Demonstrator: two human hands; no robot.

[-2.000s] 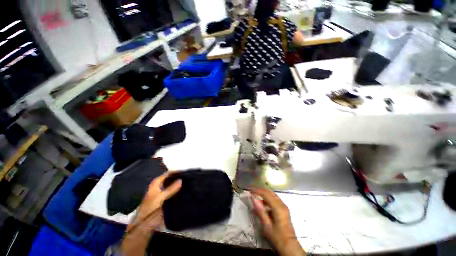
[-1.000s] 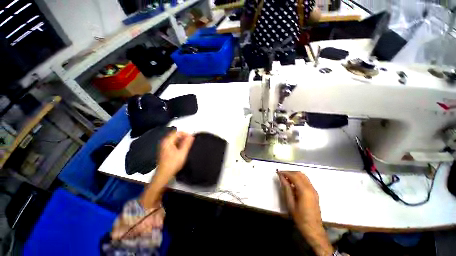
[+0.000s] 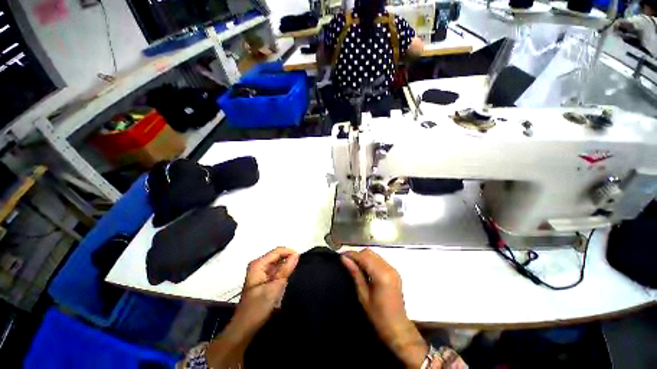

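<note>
A black cap [image 3: 317, 310] is held up at the near table edge, in front of the sewing machine. My left hand [image 3: 268, 282] pinches its upper left edge, and my right hand [image 3: 376, 288] pinches its upper right edge. The cap's lower part runs down to the picture's bottom edge. The white sewing machine [image 3: 447, 148] stands beyond my right hand. Its needle area [image 3: 376, 200] is lit, with no fabric seen under it. The metal bed [image 3: 425, 227] lies below the arm.
Black caps [image 3: 180, 189] and a flat black piece [image 3: 191, 243] lie on the white table [image 3: 288, 169] at left. A red and black tool [image 3: 493, 236] and black cable lie by the machine base. Blue bins [image 3: 266, 99] and a person in polka dots [image 3: 366, 58] are ahead.
The black cap moved right and nearer to me, from my left hand alone into both hands. My right hand came left and took hold of its edge. The view shifted.
</note>
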